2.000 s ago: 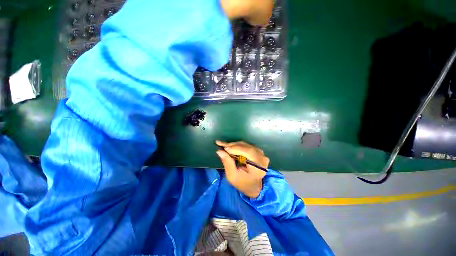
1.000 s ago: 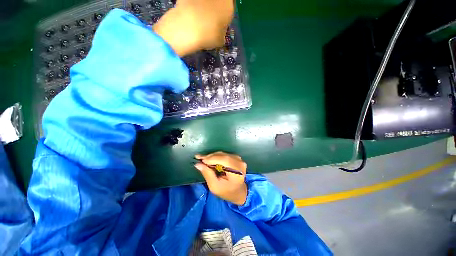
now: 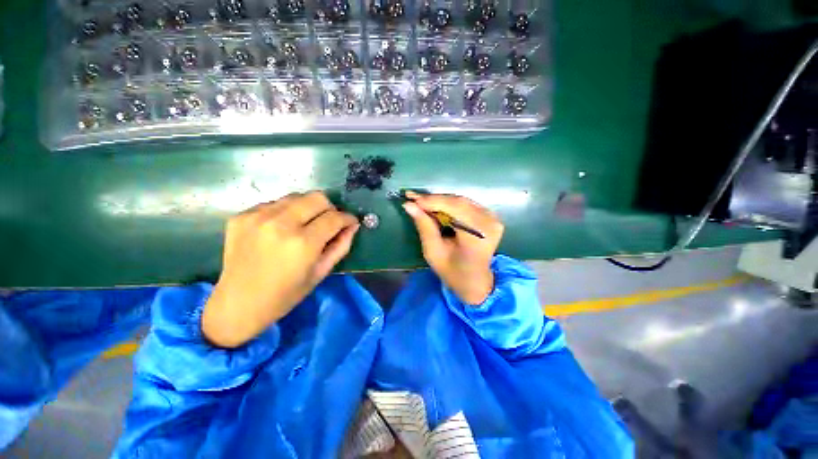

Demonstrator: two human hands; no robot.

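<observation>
My left hand (image 3: pixel 285 255) pinches a small round component (image 3: pixel 370 220) with a shiny silver face at its fingertips, just above the green mat. My right hand (image 3: pixel 459 238) holds a dark pen-like tool (image 3: pixel 465 227) with a yellow-gold band; its tip points left toward the black pile. The tip is too small to see clearly. A loose pile of tiny black parts (image 3: pixel 369 172) lies on the mat between and beyond the hands. The clear blister tray (image 3: pixel 296 125) lies behind the pile, its rows of pockets holding dark, shiny components.
The green mat (image 3: pixel 502 161) ends at the bench's front edge. A small grey-brown patch (image 3: pixel 569 205) lies on it at right. Black box-like equipment (image 3: pixel 686 125) and a grey cable (image 3: pixel 752 143) stand farther right. Blue cloth (image 3: pixel 794 412) shows at lower right.
My left hand has come back from over the tray to the front of the mat and now shows a round component. The tray is fully uncovered by the sleeve. My right hand still holds the tool.
</observation>
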